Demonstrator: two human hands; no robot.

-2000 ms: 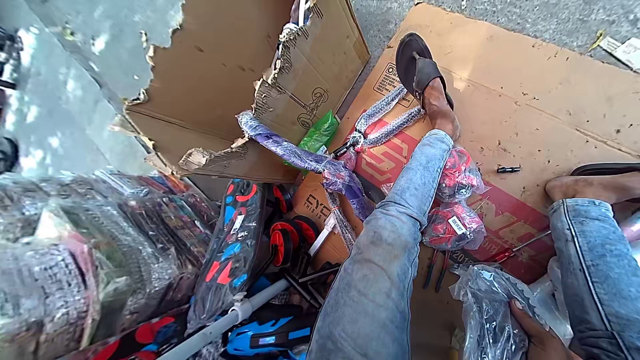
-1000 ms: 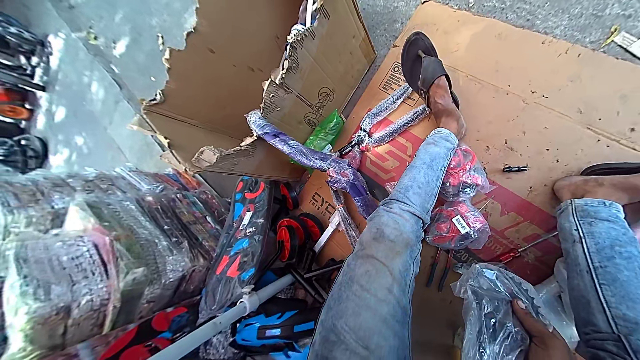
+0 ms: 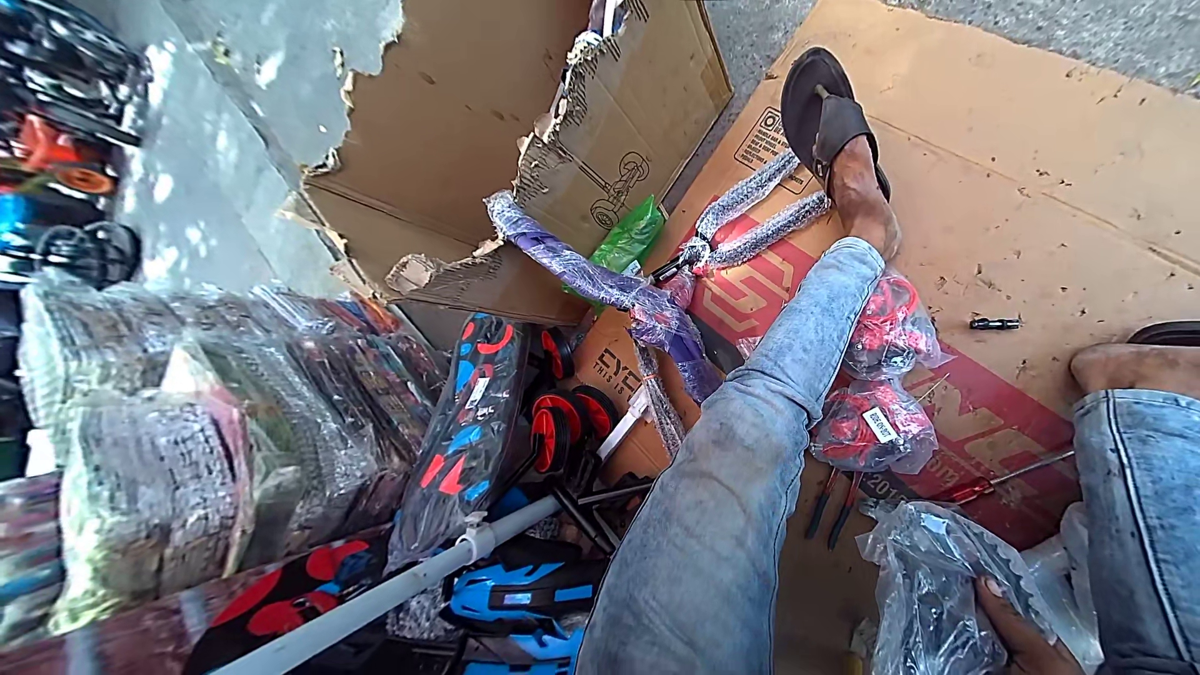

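Note:
At the bottom right, my right hand rests its fingers on a clear plastic bag with dark parts inside; whether it grips the bag is unclear. My left hand is out of the frame. Above the bag lie pliers-like handles and a red-handled screwdriver. Two plastic-wrapped bundles of red parts sit beside my leg. A small black part lies on the flat cardboard. Left of my leg are a purple frame tube in wrap and a bubble-wrapped fork-shaped part.
A torn cardboard box stands at the upper left, a green packet beside it. Stacked plastic-wrapped goods, a wrapped patterned pad, red-black wheels and a grey pole crowd the left. My sandalled foot is on the cardboard.
Wheeled items at the upper left have come further into view as the view shifted slightly. My right hand stays at the plastic bag.

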